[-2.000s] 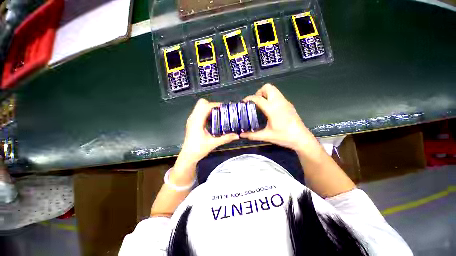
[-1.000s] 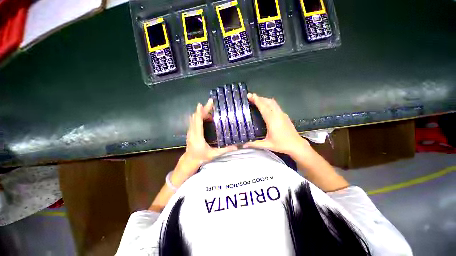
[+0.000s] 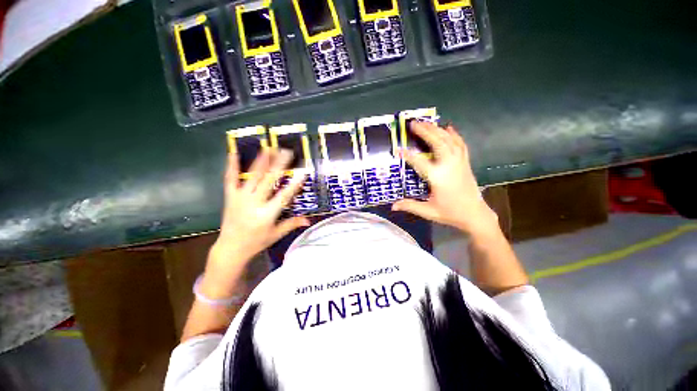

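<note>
Several black keypad phones (image 3: 342, 164) with yellow screen frames lie face up in a row on the dark green bench near its front edge. My left hand (image 3: 264, 191) is spread over the two leftmost phones, fingers apart and slightly blurred. My right hand (image 3: 443, 172) rests over the rightmost phone, fingers apart, partly hiding it. A clear blister tray (image 3: 306, 98) behind them holds more black keypad phones (image 3: 265, 70), face up in its front pockets. The tray's back part is cut off by the top edge.
The bench (image 3: 107, 145) curves across the view. A white board (image 3: 46, 27) is at the top left. Brown cardboard boxes (image 3: 115, 305) stand below the bench edge at left and right. A red thing (image 3: 634, 191) is at the right. The grey floor (image 3: 604, 282) has a yellow line.
The phones held on edge in a stack between my hands now lie spread face up in a row. My hands have moved apart. The tray appears further left in view.
</note>
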